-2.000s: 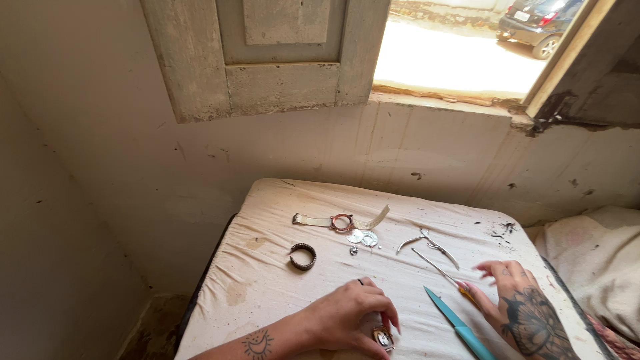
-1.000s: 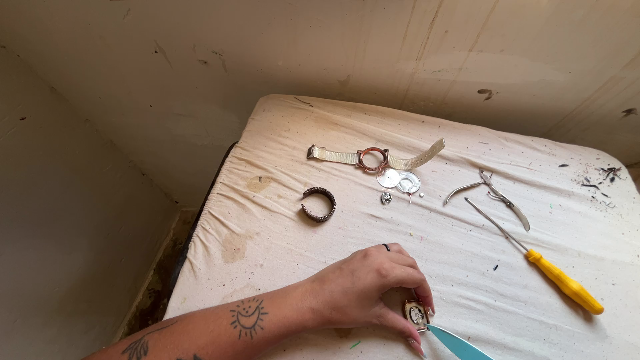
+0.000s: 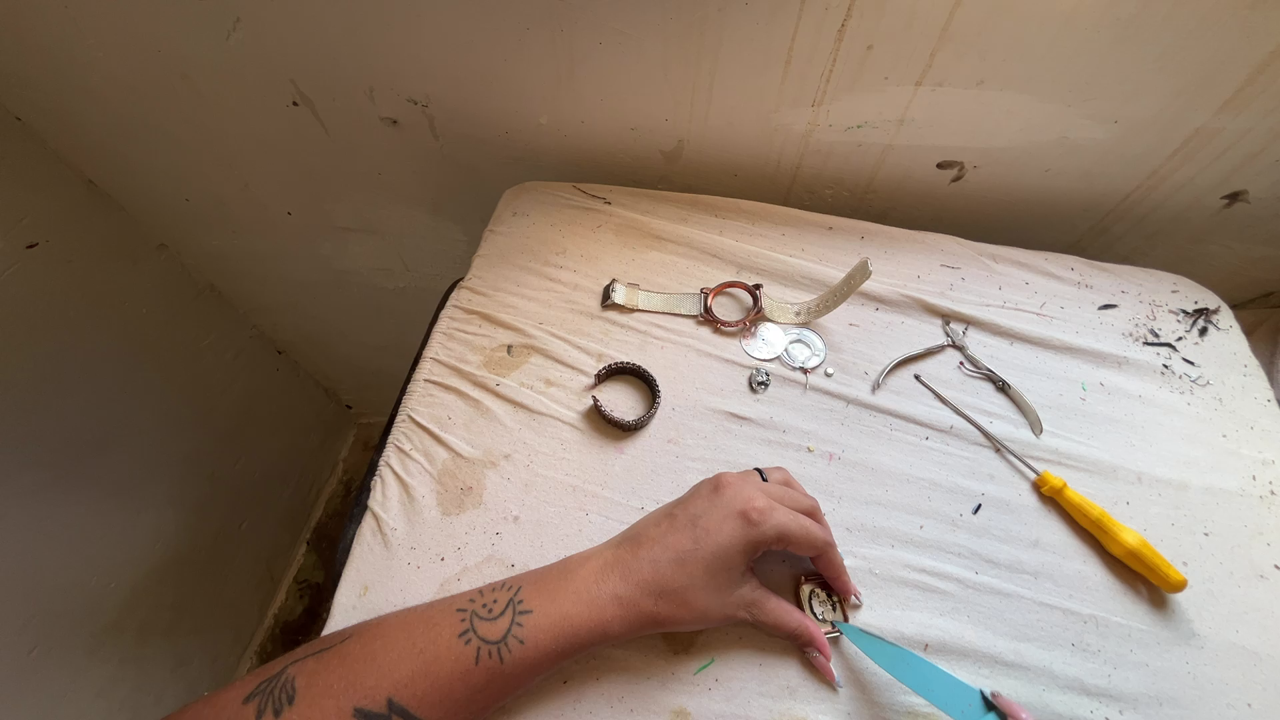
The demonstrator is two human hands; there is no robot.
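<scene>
My left hand [image 3: 745, 560] pinches an opened watch case [image 3: 822, 605] between thumb and fingers against the cloth; its inner movement shows. The pointed tip of a teal blade [image 3: 915, 670], perhaps a knife, touches the case's near right edge. Only fingertips of my right hand [image 3: 1006, 706] show at the bottom edge, on the teal blade; its handle is out of view. Beyond my left hand lie a watch strap with an empty rose-coloured case ring [image 3: 732, 304], two round metal discs [image 3: 783, 343], a small metal part [image 3: 760, 379] and a dark curled watch bracelet [image 3: 627, 396].
Cuticle nippers [image 3: 965, 368] lie spread at the right, near a screwdriver with a yellow handle [image 3: 1115, 530]. Dark scraps [image 3: 1185, 330] are scattered at the far right corner. The padded, cloth-covered surface [image 3: 520, 420] meets a stained wall [image 3: 620, 110] behind.
My right hand, by the yellow screwdriver two seconds ago, is now at the teal blade, whose tip has come to the watch case. The view has tilted down, away from the window.
</scene>
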